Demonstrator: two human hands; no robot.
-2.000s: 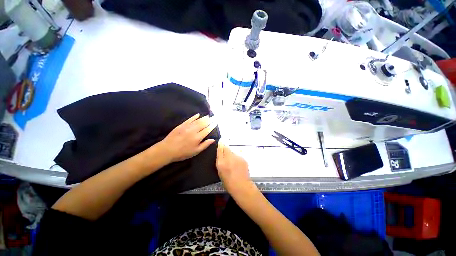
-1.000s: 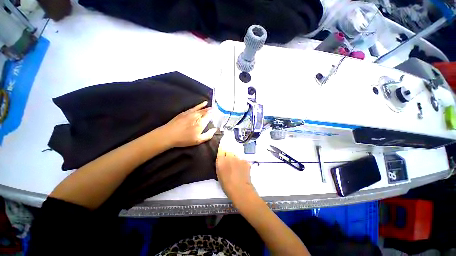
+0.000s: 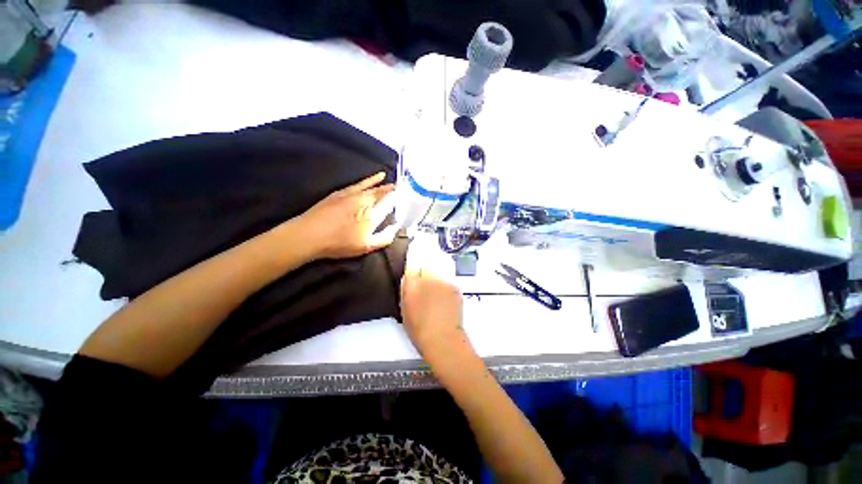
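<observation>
A dark garment piece [image 3: 227, 198] lies on the white table, its right edge at the needle end of the white sewing machine [image 3: 558, 132]. My left hand [image 3: 352, 219] lies on the cloth with fingers spread, fingertips beside the machine head. My right hand [image 3: 430, 298] is at the cloth's right edge, just below the machine head; its fingertips are washed out by the lamp glare, so its grip cannot be made out. The needle and presser foot are hidden by the head.
Black snips [image 3: 529, 286], a thin metal stick [image 3: 591, 297], a phone [image 3: 654, 319] and a dark pad [image 3: 727, 309] lie right of the needle. A ruled tape [image 3: 321, 380] runs along the front edge. A dark cloth heap [image 3: 425, 24] lies behind the machine. Below are a blue crate [image 3: 652, 406] and a red stool [image 3: 747, 402].
The camera view has shifted, and the orange-handled scissors at the far left are out of view. Both hands stay at the cloth by the machine head; the cloth's folds near the right hand have changed slightly.
</observation>
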